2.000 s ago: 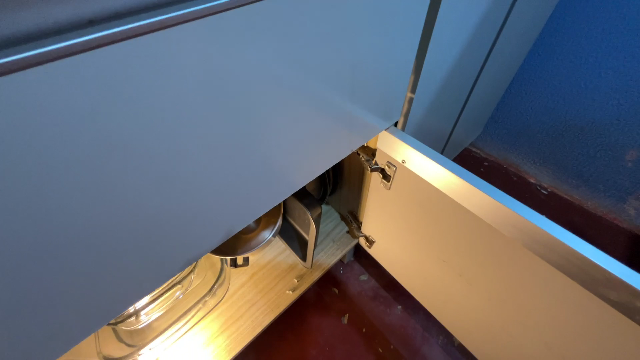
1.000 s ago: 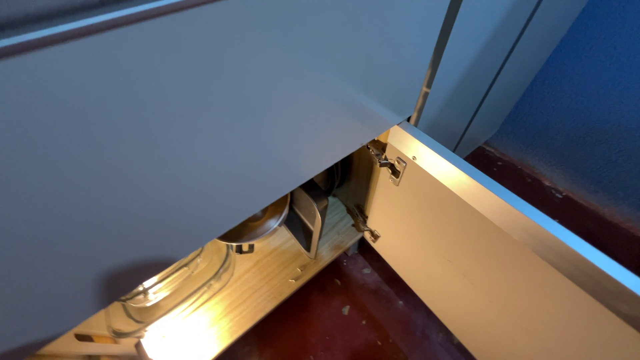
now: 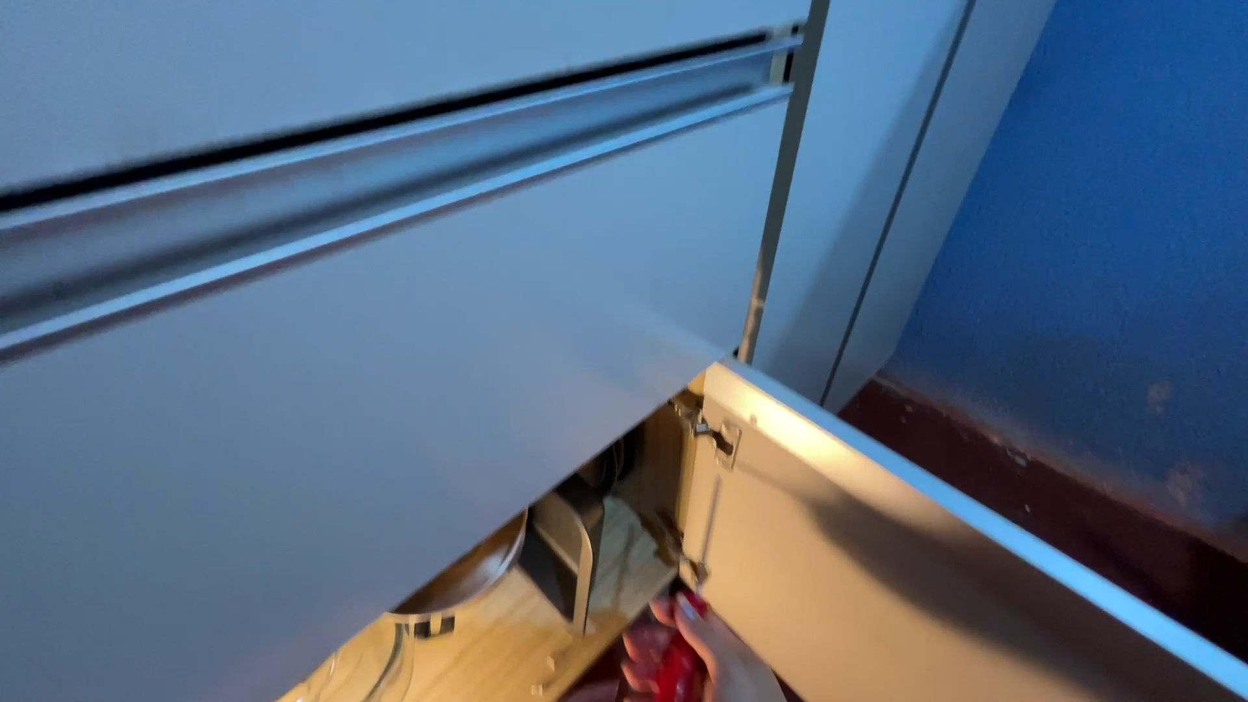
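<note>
At the bottom edge, my right hand [image 3: 717,648] is closed around the red handle of a tool [image 3: 680,673], apparently a screwdriver. It is just below the lower hinge [image 3: 694,570] of the open cabinet door [image 3: 877,585]. Whether the tool's tip touches the hinge cannot be made out. A thin dark line on the door above it could be the shaft or its shadow. The upper metal hinge [image 3: 720,439] joins the door to the cabinet side near the top corner. My left hand is out of view.
A large drawer front [image 3: 439,390] overhangs the opening. Inside, a metal pan [image 3: 473,575], a dark pan or tray on edge [image 3: 575,556] and clear glassware [image 3: 375,668] stand on the wooden shelf [image 3: 497,639]. The blue wall [image 3: 1102,263] and dark red floor [image 3: 955,458] are at the right.
My right hand with the red-handled tool has come into view by the lower hinge. A shadow now falls across the door's inner face. The view has shifted, showing more of the drawer fronts.
</note>
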